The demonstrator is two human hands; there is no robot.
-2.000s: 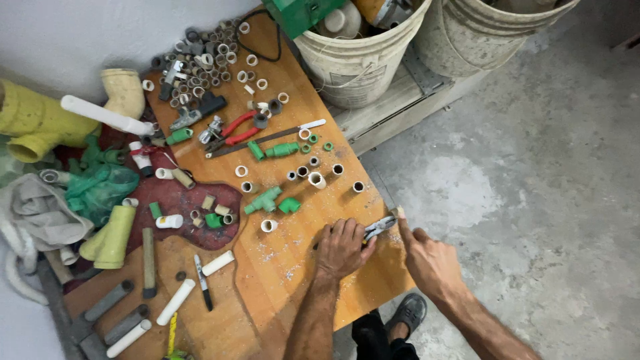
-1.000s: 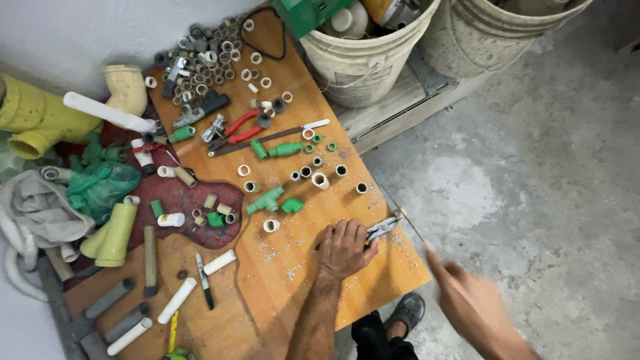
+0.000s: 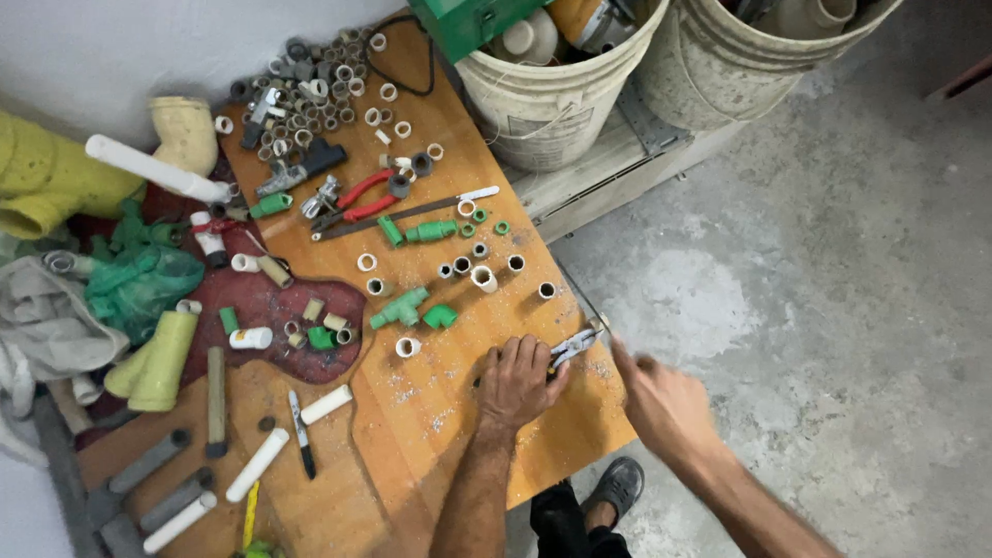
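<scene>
My left hand point(image 3: 521, 381) is closed around the handles of a pair of pliers point(image 3: 573, 347) and rests on the wooden tabletop near its right edge. A small pale piece point(image 3: 600, 322) sits at the pliers' jaws, at the table edge. My right hand point(image 3: 668, 407), off the table's right side, grips a thin dark tool point(image 3: 577, 288), likely a file or blade, which lies across the small piece; its handle is hidden in my fingers. White and green pipe fittings, among them a green tee point(image 3: 400, 308) and a green elbow point(image 3: 440, 316), stand left of the pliers.
Red-handled pliers point(image 3: 370, 195) and a long flat file point(image 3: 403, 215) lie farther back. Many pipe rings point(image 3: 314, 116) are heaped by the wall. Two buckets point(image 3: 542, 108) point(image 3: 721, 70) stand behind. A marker point(image 3: 302, 434) and pipe pieces point(image 3: 258, 465) lie at the left.
My right hand has moved back up toward the pliers' jaws since one second ago, when it was lower and farther right. My left hand has stayed on the pliers.
</scene>
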